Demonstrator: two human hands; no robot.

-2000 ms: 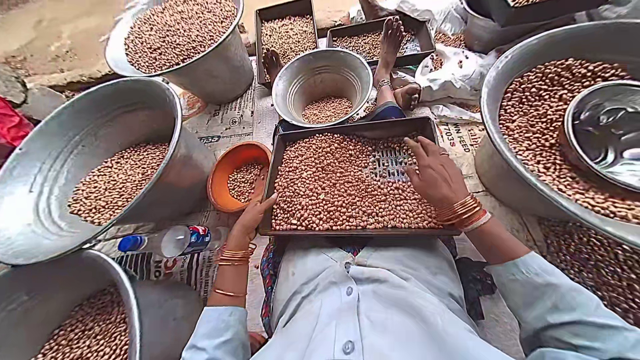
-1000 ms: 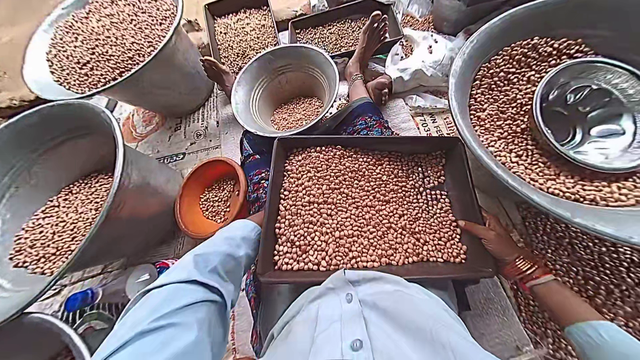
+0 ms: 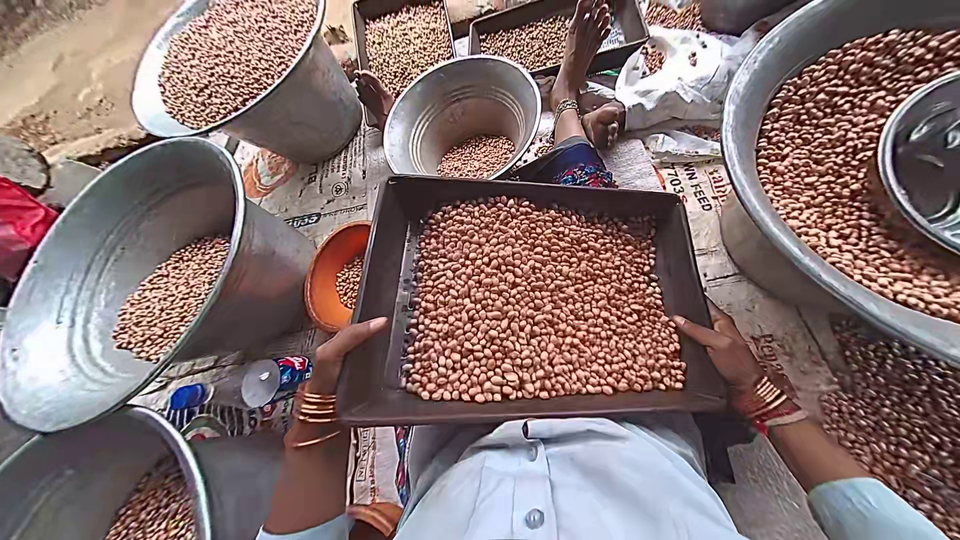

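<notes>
A dark rectangular tray [image 3: 532, 411] with raised sides is over my lap, a layer of reddish-brown nuts or beans [image 3: 540, 300] spread across it. At its left edge my left hand [image 3: 337, 360] grips the rim, thumb on top. My right hand [image 3: 724, 349] holds the right side the same way. Both wrists wear bangles. Perforations show along the tray's left inside, where its bottom is bare. Just left of the tray sits an orange bowl [image 3: 322, 281] with some of the same nuts or beans. Beyond the far rim is a metal tub [image 3: 420, 120], partly filled.
Large metal tubs of nuts or beans stand at upper left [image 3: 322, 97], left [image 3: 262, 277], lower left [image 3: 232, 480] and right [image 3: 739, 150]; a round metal pan [image 3: 892, 161] rests in the right one. A plastic bottle [image 3: 259, 382] lies at left. Two trays [image 3: 358, 37] [image 3: 634, 30] lie beyond my feet.
Two seconds ago my right hand was over the tray's contents, with perforated bottom showing at upper right; now it grips the side. My left hand, hidden one second ago, shows at the left rim.
</notes>
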